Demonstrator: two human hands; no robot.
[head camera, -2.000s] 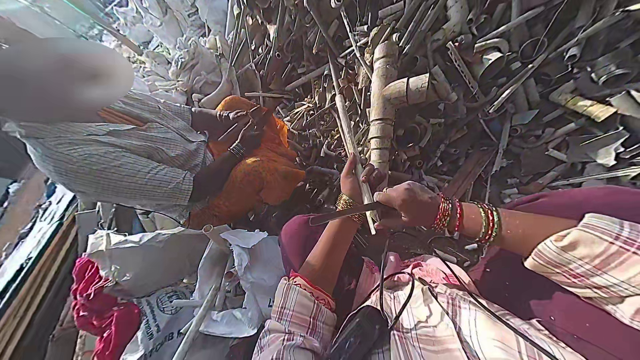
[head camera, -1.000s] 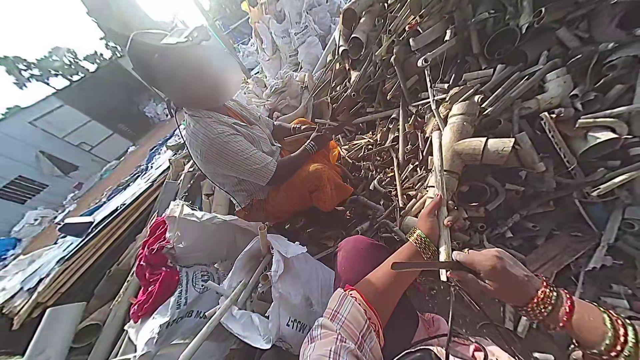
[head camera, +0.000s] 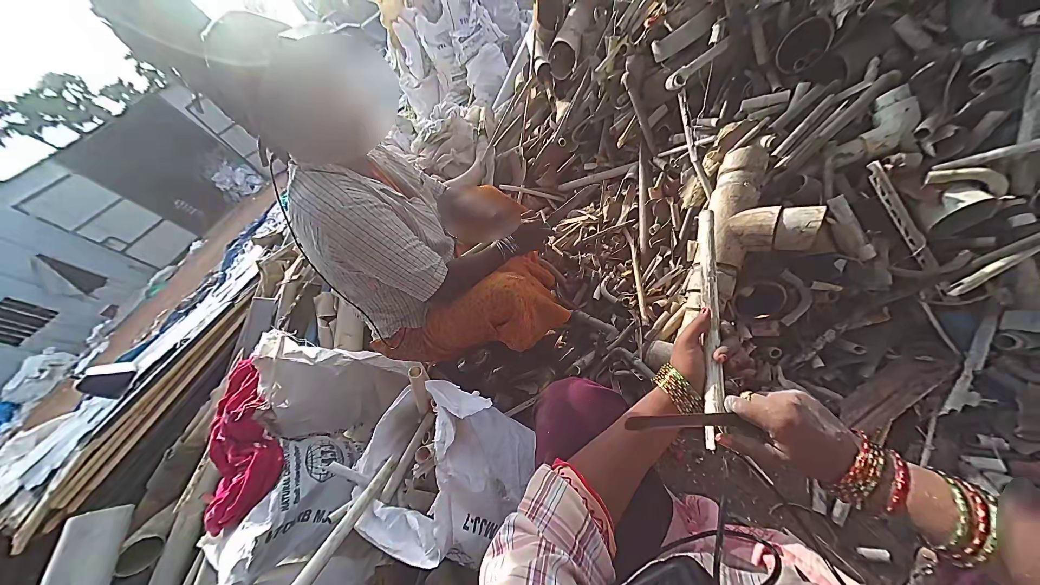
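My left hand, with gold bangles at the wrist, grips a long pale strip, seemingly plastic pipe or trunking, held lengthwise away from me. Near the strip's close end, my right hand is closed around a dark flat blade. The blade lies across the strip and points left; its handle is hidden by the fingers. Red and green bangles circle my right wrist. Just beyond my hands, a thick dirty pipe with a tee branch lies on the scrap pile.
A person in a checked shirt and orange cloth sits at the left. Pipe scraps spread ahead and right. Printed white sacks, a red cloth and pale pipes lie left of my knees. Long planks line the far left.
The view has swung left and up, bringing in a building and sky. The strip stays in my left hand and the blade in my right.
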